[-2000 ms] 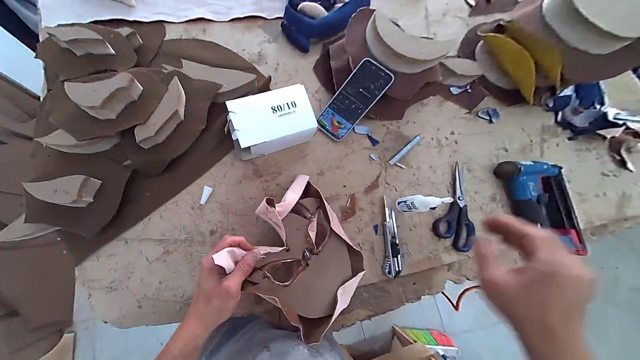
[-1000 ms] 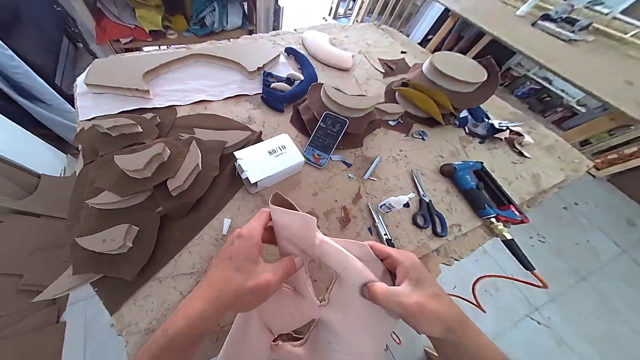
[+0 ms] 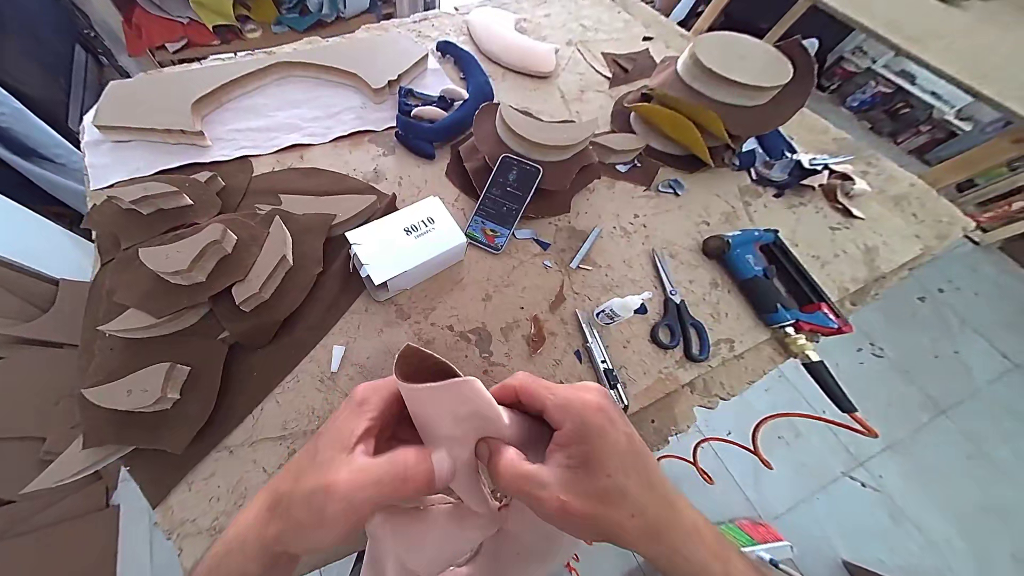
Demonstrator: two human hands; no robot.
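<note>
A pale pink leather piece [image 3: 448, 408], brown on its inner side, is held between both hands at the near edge of the workbench. My left hand [image 3: 368, 456] grips its left side, the thumb pressed on the pink face. My right hand [image 3: 560, 456] pinches the right side, thumb and fingers folding the leather. The upper part stands as an open curved loop; the lower part hangs toward me, with seams and an opening partly covered by the fingers. Just beyond my right hand lie a snap-off utility knife [image 3: 602, 360], a small white glue bottle [image 3: 622, 309] and scissors [image 3: 678, 320].
A white cardboard box [image 3: 408, 248] and a smartphone [image 3: 504, 204] lie mid-bench. Brown leather pieces with foam [image 3: 188, 252] cover the left. A pneumatic stapler [image 3: 772, 280] with an orange hose [image 3: 768, 436] lies at the right edge. Blue padded trim [image 3: 472, 88] and large foam [image 3: 264, 80] are behind.
Two seconds ago my right hand was apart, near the scissors, and my left held the leather alone. Now both hands hold it, its pink face showing. The view has tilted up.
</note>
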